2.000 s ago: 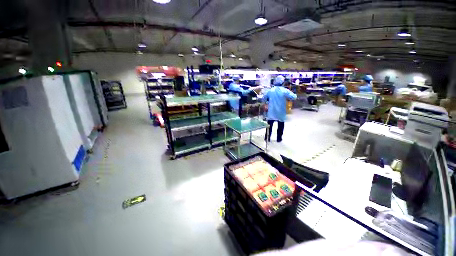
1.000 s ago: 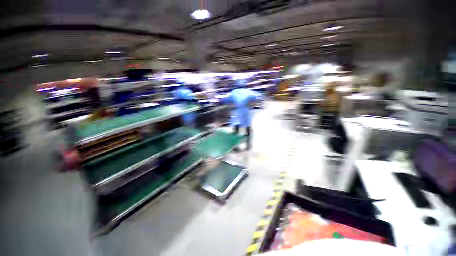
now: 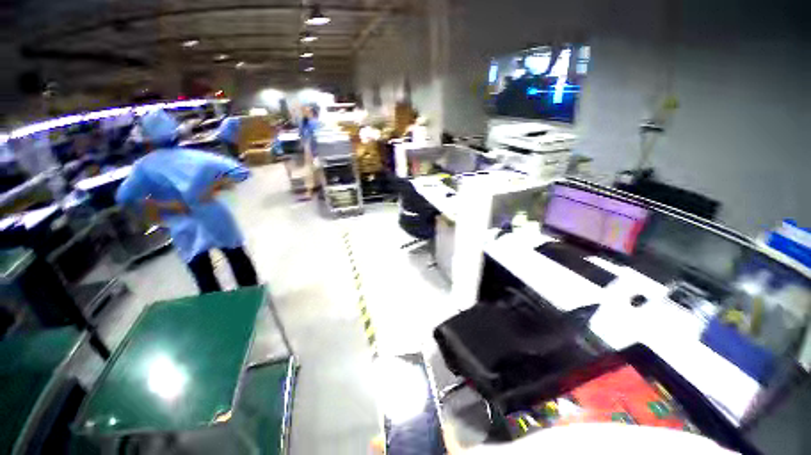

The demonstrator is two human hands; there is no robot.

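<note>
A slim slab like a smartphone [image 3: 411, 418] stands at the bottom centre, its upper part glaring white and its lower part dark. Small skin-toned patches, perhaps fingertips, show at its two lower sides. They are cut off by the lower edge and blurred, so I cannot tell which of my hands they belong to. A black tote [image 3: 633, 355] at the lower right holds a red sheet [image 3: 614, 395] with small green pieces like circuit boards. A blurred white shape [image 3: 614, 442] covers the tote's near part; I cannot tell what it is.
A green-topped trolley [image 3: 182, 342] stands at the lower left, with a person in a blue smock [image 3: 191, 191] behind it. A black chair [image 3: 507, 342] stands beside a white desk [image 3: 582, 280] with a lit monitor [image 3: 594, 216]. Yellow-black tape [image 3: 358, 293] runs along the floor.
The view has swung right and come closer to the desk, chair and green trolley. The person in blue appears larger and further left. The slab and skin-toned patches have appeared at the bottom.
</note>
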